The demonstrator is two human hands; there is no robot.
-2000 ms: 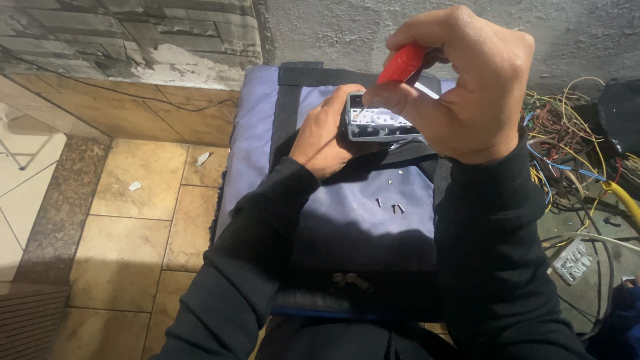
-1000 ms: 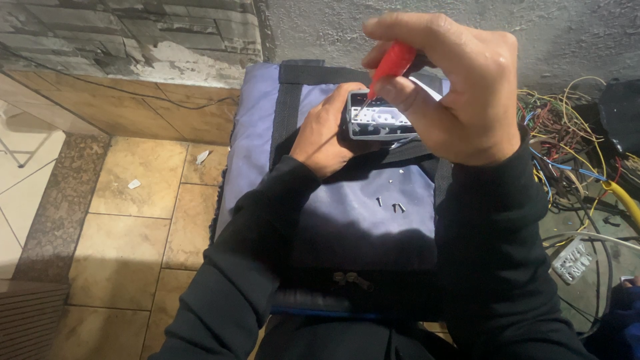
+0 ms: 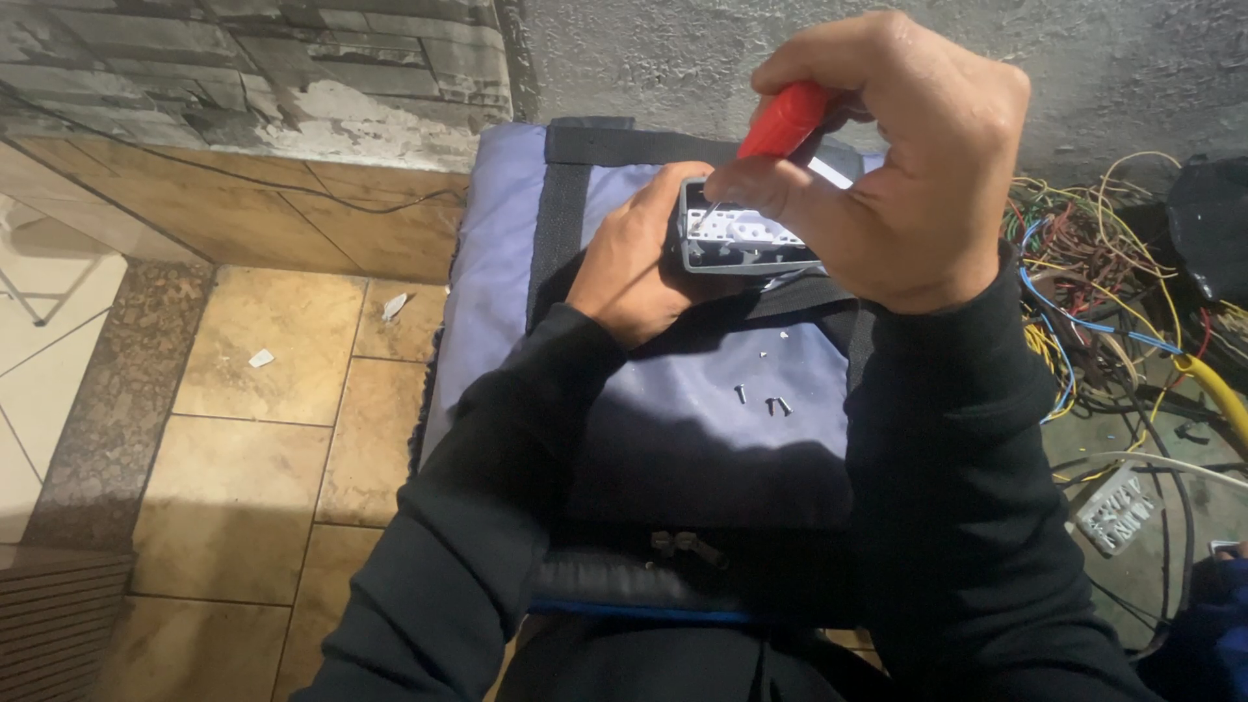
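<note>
My left hand (image 3: 643, 258) grips the left end of a grey open-topped box (image 3: 751, 266) with a white perforated insert (image 3: 746, 228) inside. Above it, my right hand (image 3: 907, 166) holds a screwdriver by its red handle (image 3: 783, 120); the thin shaft slants down into the box's left part, and its tip is hard to make out. Part of the box is hidden behind my right hand. Several small screws (image 3: 778, 406) lie on the blue-grey fabric bag (image 3: 702, 448) below the box.
Black straps (image 3: 561, 229) and zipper pulls (image 3: 687, 546) are on the bag. Tangled wires (image 3: 1082, 253), a yellow conduit (image 3: 1214, 390) and a grey slotted piece (image 3: 1116, 512) lie at the right. A rough wall (image 3: 634, 68) stands behind. Small scraps (image 3: 260, 359) lie on the tiled floor at the left.
My right hand and the red handle have shifted slightly over the box and tilted differently. My left hand keeps its hold on the box, and the screws stay where they were.
</note>
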